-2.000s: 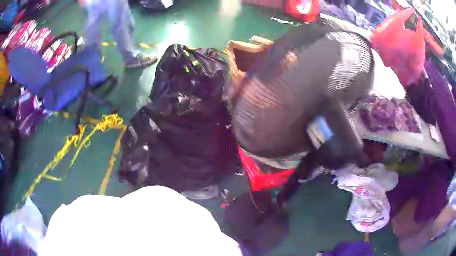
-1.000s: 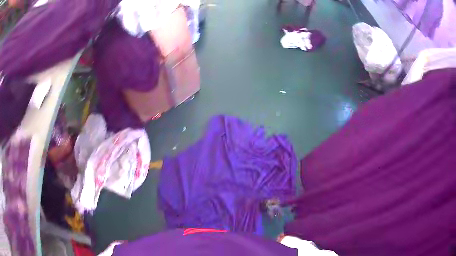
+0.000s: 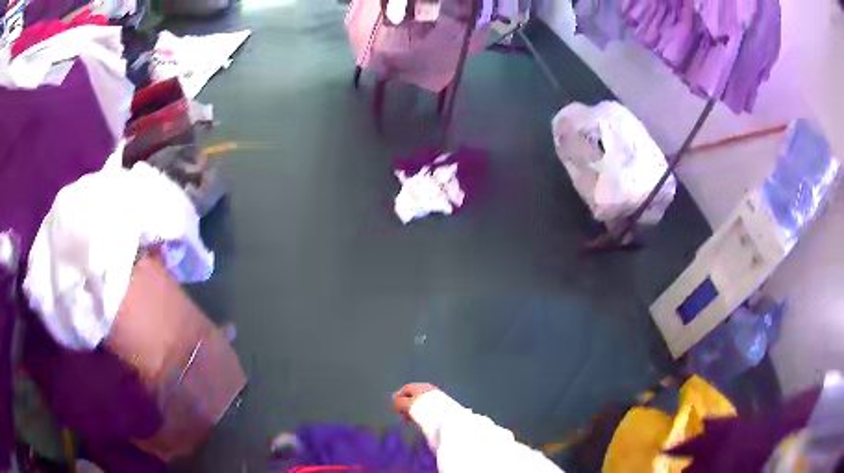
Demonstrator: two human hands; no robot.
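Note:
My right hand, small and blurred, is at the lower centre, at the end of a white sleeve coming from the lower right. Its fingers look curled; no cloth shows in it, but its grip is unclear. A small pale shape at the lower left of the purple cloth may be part of my left hand; it is too blurred to tell. The purple cloth is at the bottom edge, with a red mark below it. A crumpled white piece lies against dark purple cloth on the green floor ahead.
Cardboard box and white bag at left beside purple cloth. White bag by a rack foot at right, under hanging lilac garments. White box leans near the wall. Yellow cloth lower right. Pink-covered rack ahead.
The view has swung from the bent-over person and black bags to a floor passage. The cardboard box now shows lower at left; the blue-purple cloth and large purple pile no longer show as before.

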